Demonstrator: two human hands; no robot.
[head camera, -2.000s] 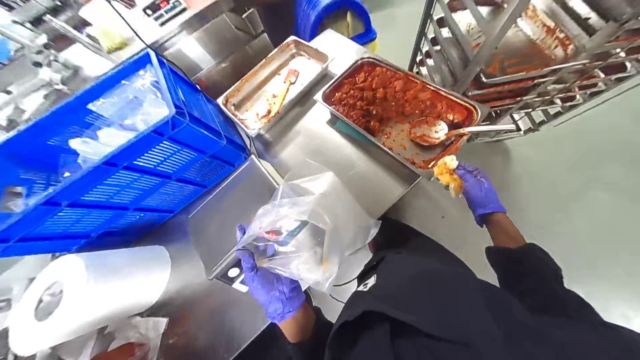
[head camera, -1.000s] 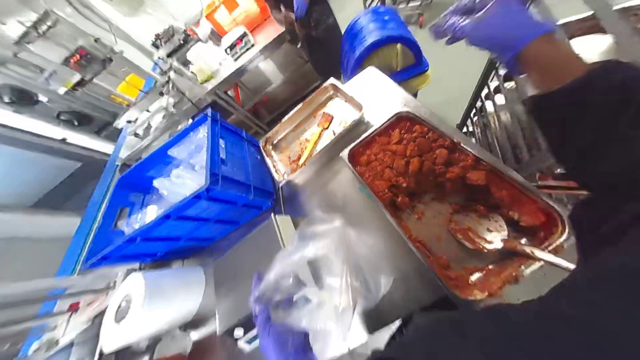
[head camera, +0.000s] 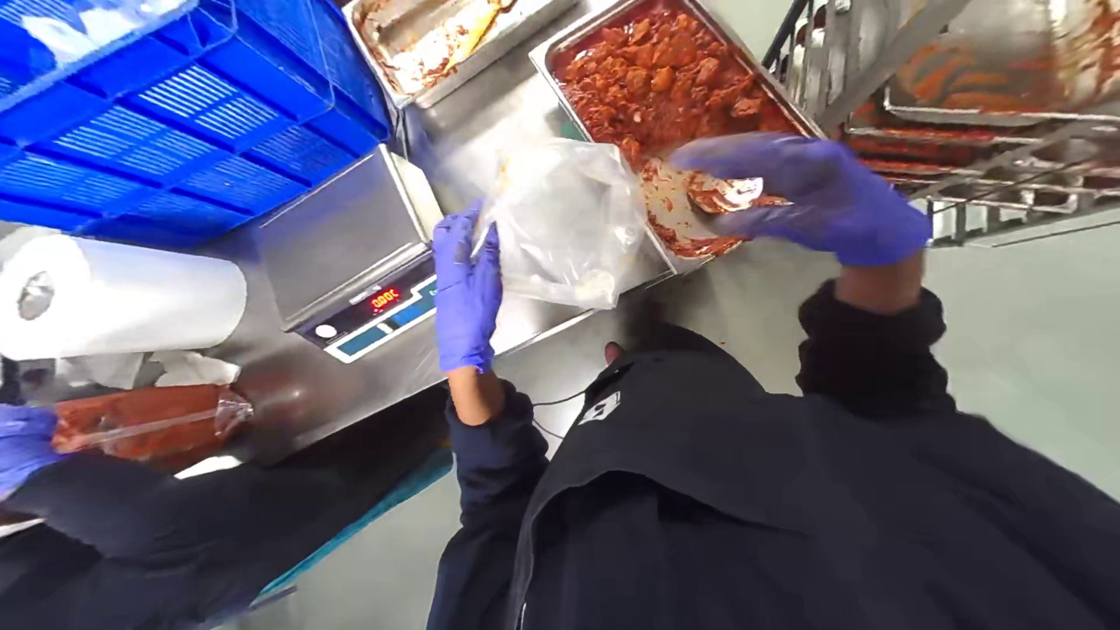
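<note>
My left hand (head camera: 469, 284), in a purple glove, grips the edge of a clear plastic bag (head camera: 569, 223) above the steel table. My right hand (head camera: 809, 197), gloved too and blurred, hovers over the near end of a steel tray (head camera: 560, 87) with its fingers apart and nothing seen in them. Chunks of food in red sauce (head camera: 661, 79) fill the far part of that tray. A sauce-coated spoon (head camera: 722, 192) lies in its near end, partly hidden by my right hand. Left of my left hand is a digital scale (head camera: 350, 236) with a lit display.
A blue plastic crate (head camera: 201, 114) stands behind the scale. A second steel tray (head camera: 420, 52) holds sauce residue and a utensil. At left are a roll of clear plastic (head camera: 131, 293) and a co-worker's gloved hand on a filled red bag (head camera: 144, 424). A tray rack (head camera: 962, 140) stands at right.
My right hand held a yellowish piece two seconds ago, then reached out past the rack without it visible; now it is back over the tray. My left hand keeps the bag. The view has swung.
</note>
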